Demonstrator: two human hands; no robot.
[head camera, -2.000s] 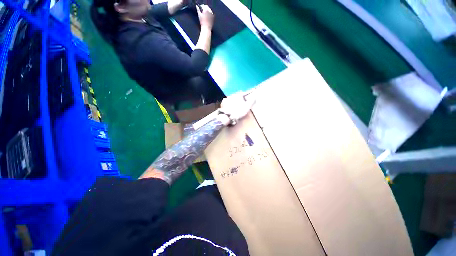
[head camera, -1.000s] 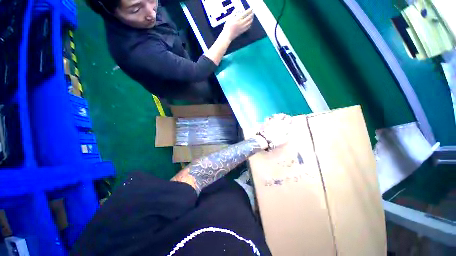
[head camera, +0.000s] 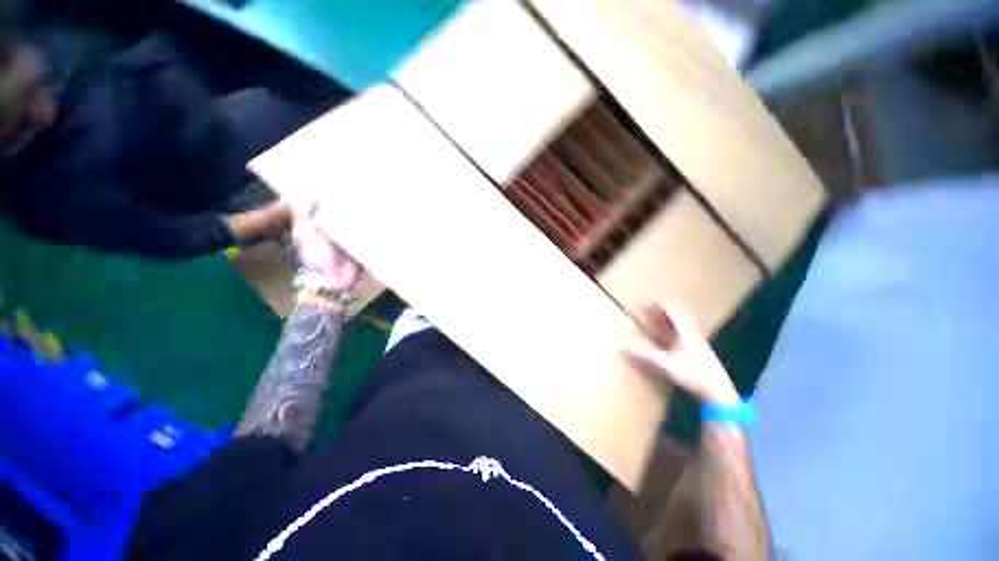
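A large brown cardboard carton (head camera: 471, 285) lies slanted across the middle with its long flaps spread. Two shorter flaps lie inward, with a gap between them. Through the gap, brown carton dividers (head camera: 613, 164) with reddish contents show. My left hand (head camera: 325, 258), below a tattooed forearm, is at the left flap's outer edge and holds it; its fingers are blurred. My right hand (head camera: 681, 353), with a blue wristband, holds the carton's flap at the near right, thumb on top. What lies under the carton is hidden.
A person in dark clothes (head camera: 121, 153) is at the left, one hand close to my left hand. The green bench top (head camera: 318, 38) is behind the carton. Blue rack parts (head camera: 99, 416) are at the lower left. A large pale blue surface (head camera: 887, 362) fills the right.
The carton's top, closed before, now shows an opening with contents. My left hand has moved left to the flap's edge, and my right hand has come into view. The view has turned.
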